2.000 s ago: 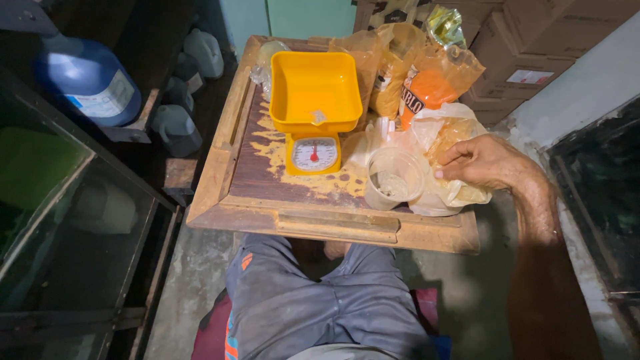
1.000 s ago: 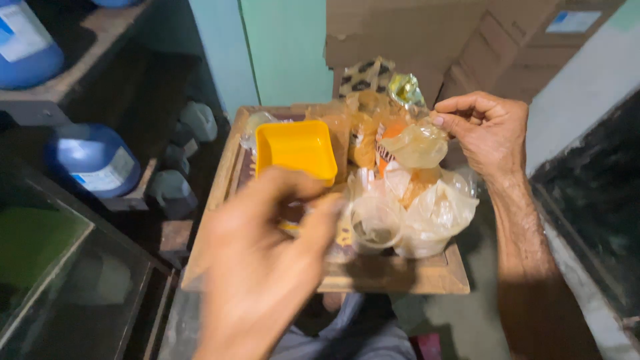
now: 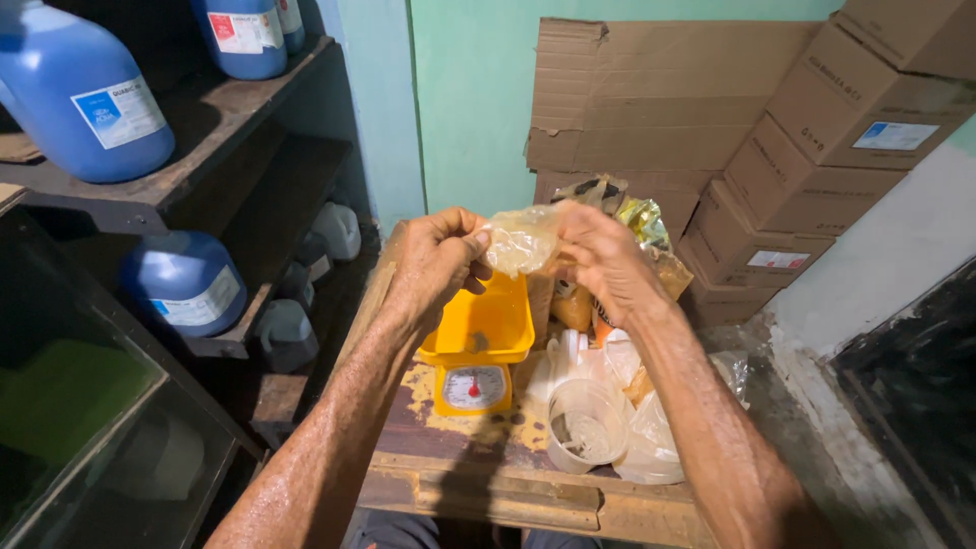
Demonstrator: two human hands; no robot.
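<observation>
A small translucent plastic bag (image 3: 522, 238) is stretched between my two hands above the table. My left hand (image 3: 450, 252) pinches its left edge between thumb and fingers. Blurred, my right hand (image 3: 602, 255) grips its right side. Below the hands, a yellow plastic tray (image 3: 492, 316) with a small grey scrap in it sits on a yellow kitchen scale with a round dial (image 3: 473, 387). A clear plastic tub (image 3: 587, 427) with some residue inside stands right of the scale. Beside it lie crumpled clear plastic bags (image 3: 652, 438). Behind my right forearm, bags with orange-brown contents (image 3: 572, 306) are partly hidden.
The wooden table (image 3: 503, 496) has a raised front edge. Shelves (image 3: 229, 114) at left hold blue jugs (image 3: 183, 282) and smaller whitish containers (image 3: 286, 334). Stacked cardboard boxes (image 3: 816, 171) stand at the back right, near a flat cardboard sheet (image 3: 656, 99) against the green wall.
My right hand has lifted from the bags at the table's right and moved left with a thin plastic bag. My left hand has come up and taken its other edge. The view has tilted up.
</observation>
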